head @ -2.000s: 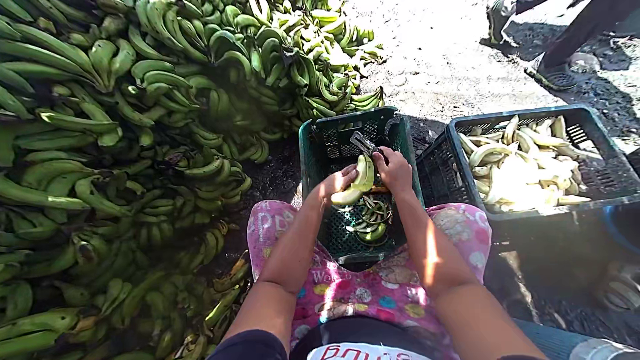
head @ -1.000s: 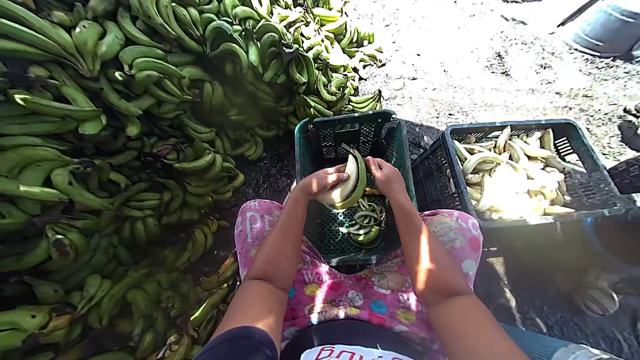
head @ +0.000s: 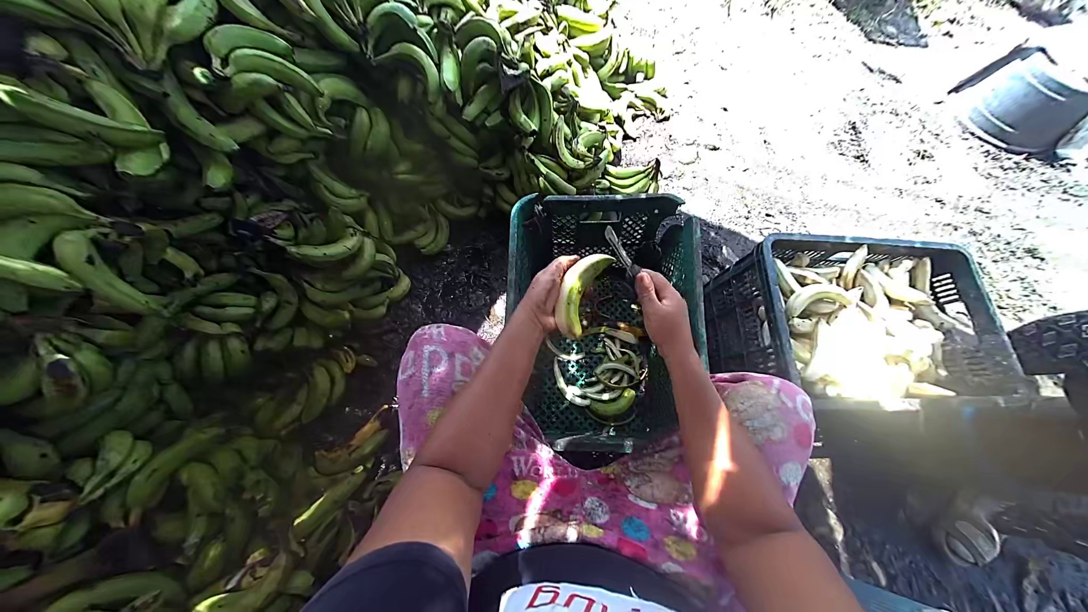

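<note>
Over a green plastic crate (head: 520,255) between the knees, my left hand (head: 544,297) holds a partly peeled green plantain (head: 580,293) from its left side. My right hand (head: 665,313) is closed round the dark handle of a small knife (head: 619,248), whose blade points up and to the left, just right of the plantain. Strips of green peel (head: 619,367) lie in the bottom of the crate below both hands.
A large heap of green plantain bunches (head: 340,170) fills the left side. At the right, a black plastic crate (head: 884,245) holds many peeled plantains (head: 867,314). A metal bucket (head: 1024,102) lies tipped on the ground at the upper right.
The plantain has turned in my left hand, and the knife blade now shows beside it. My right hand stands apart from the fruit. The person's legs seen at the upper right earlier have left the view.
</note>
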